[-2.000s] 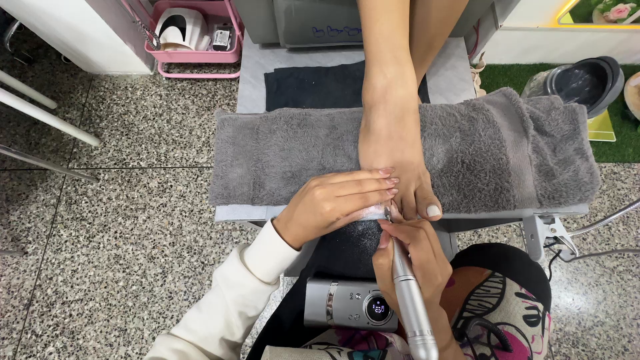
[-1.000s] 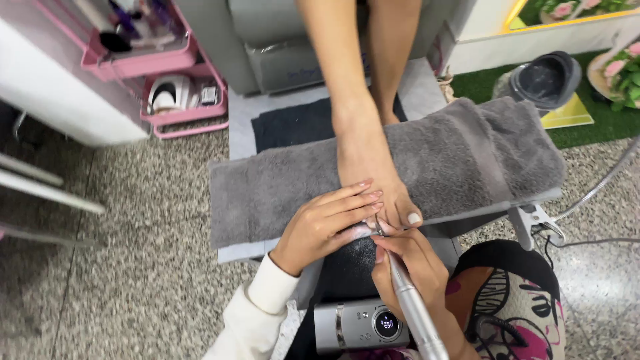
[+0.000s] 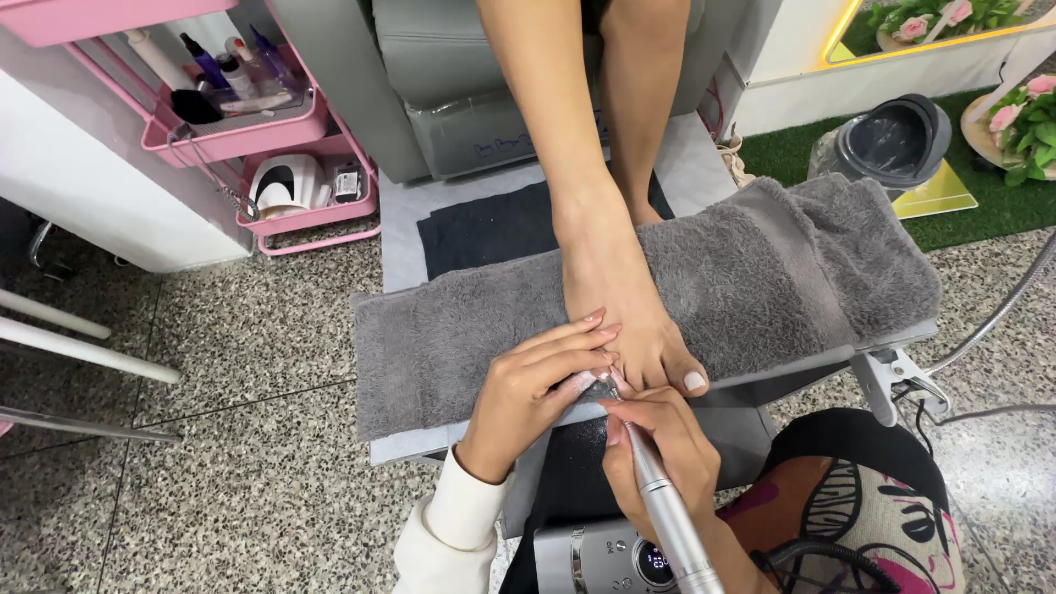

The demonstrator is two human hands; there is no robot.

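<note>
Another person's bare foot (image 3: 615, 289) rests on a grey towel (image 3: 726, 272) over a padded rest. My left hand (image 3: 532, 384) lies against the foot's outer side, its fingers over the small toes, holding them. My right hand (image 3: 664, 454) grips a silver electric nail drill handpiece (image 3: 664, 503) like a pen. The bit touches or nearly touches the small toes; the exact contact is hidden by my fingers. White dust lies on my left fingers. The big toenail (image 3: 694, 380) looks white. The drill's control box (image 3: 590, 561), with a lit display, is below my right hand.
A pink trolley (image 3: 239, 140) with bottles, a brush and a white device stands at upper left. A grey bin (image 3: 895, 140) is on green artificial turf at right. A metal clamp (image 3: 895, 384) with a flexible arm grips the rest's right end. A patterned bag or cloth (image 3: 874, 511) lies lower right.
The view has shifted and tilted, showing more of the trolley. Both hands stay at the small toes, with the drill still in my right hand.
</note>
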